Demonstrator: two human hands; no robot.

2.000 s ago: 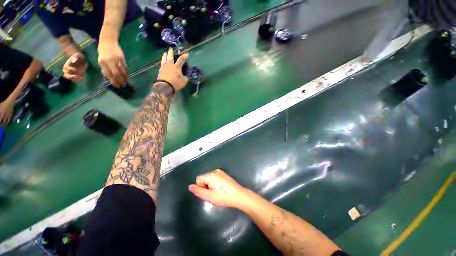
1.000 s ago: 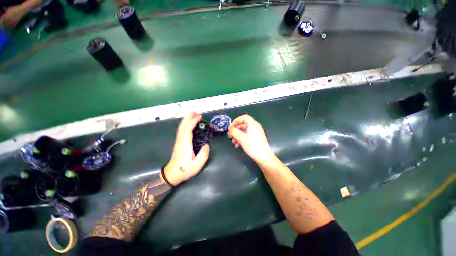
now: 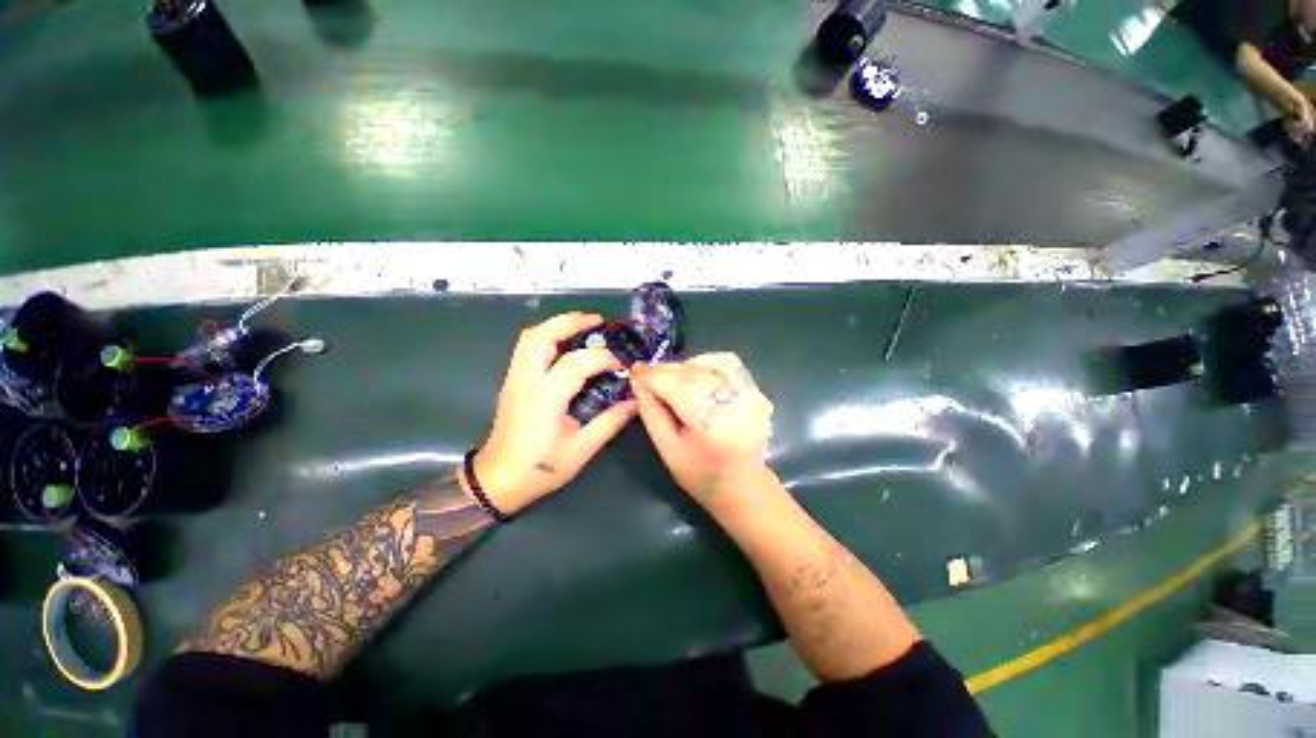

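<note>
A black cylindrical housing stands on the dark green mat in front of me, its open end facing up. My left hand is wrapped around its left side and hides part of it. A round circuit board hangs at the housing's far right side, tilted on edge. My right hand pinches something small and pale, perhaps the lead wires or plug, at the housing's right edge. The fingertips cover most of it. A small pale green part shows at the housing's open end.
Several black housings with boards and green caps cluster at left, above a tape roll. A white rail borders the belt. Black cylinders are on the belt; another lies on the mat at right. A person's arm shows upper right.
Two seconds ago my left hand reached across the belt among the units. Now it holds a housing over the mat. Since one second ago, my right hand has moved in to the housing and the board has tilted up.
</note>
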